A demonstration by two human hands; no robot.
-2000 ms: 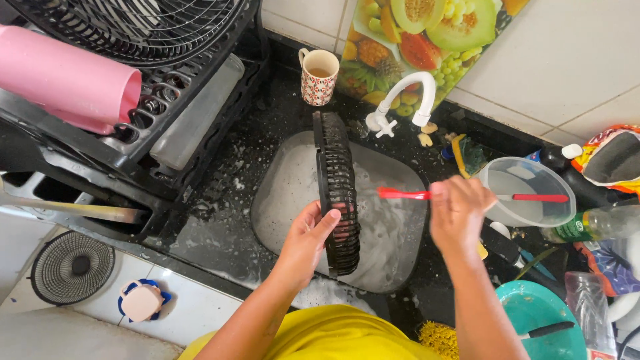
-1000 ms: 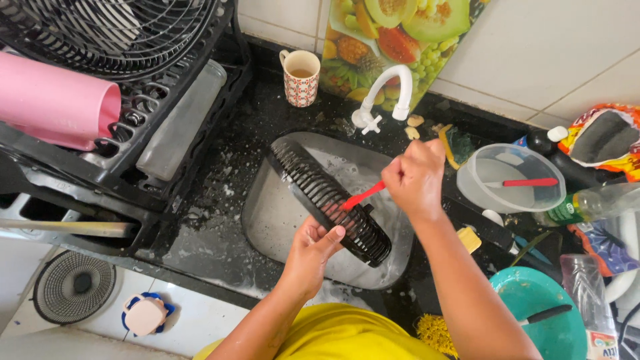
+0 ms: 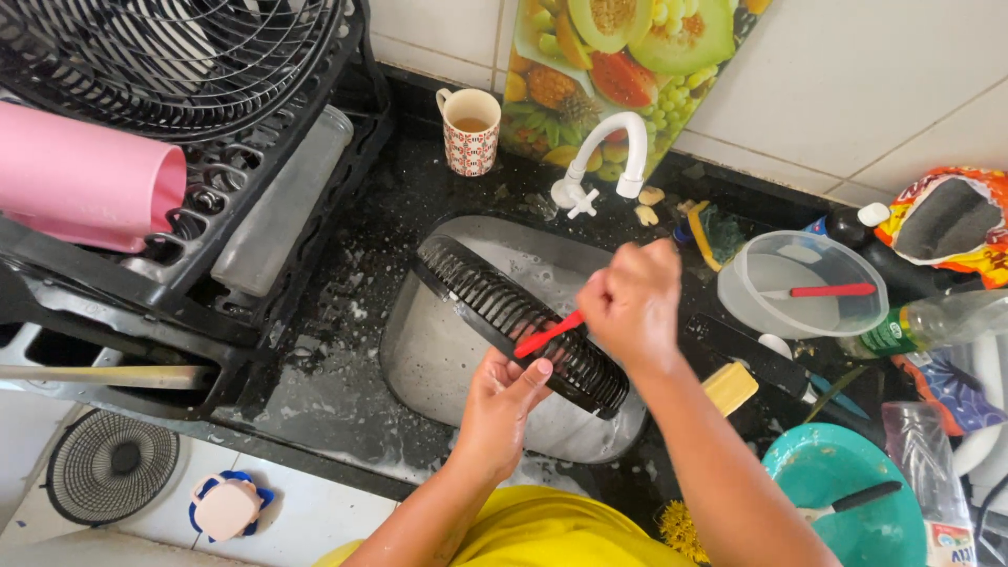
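Note:
A black slatted plastic fan grille (image 3: 504, 303) is tilted over the sink basin (image 3: 425, 354), which holds soapy water. My left hand (image 3: 500, 402) grips its lower rim, thumb on top. In my right hand (image 3: 638, 303) is a red-handled brush (image 3: 550, 334), its red end against the slats; bristles cannot be made out. A white curved faucet (image 3: 630, 157) stands behind the basin.
A patterned mug (image 3: 471, 142) stands by the wall. Left is a black dish rack (image 3: 236, 181) with a pink container (image 3: 79, 177) and a wire fan guard (image 3: 181, 63). Right are a clear plastic tub (image 3: 740, 287), a teal bowl (image 3: 846, 449) and bottles.
The grille has turned from nearly upright in view to a diagonal slant. My right hand has moved left, bringing the brush from beside the grille onto its slats.

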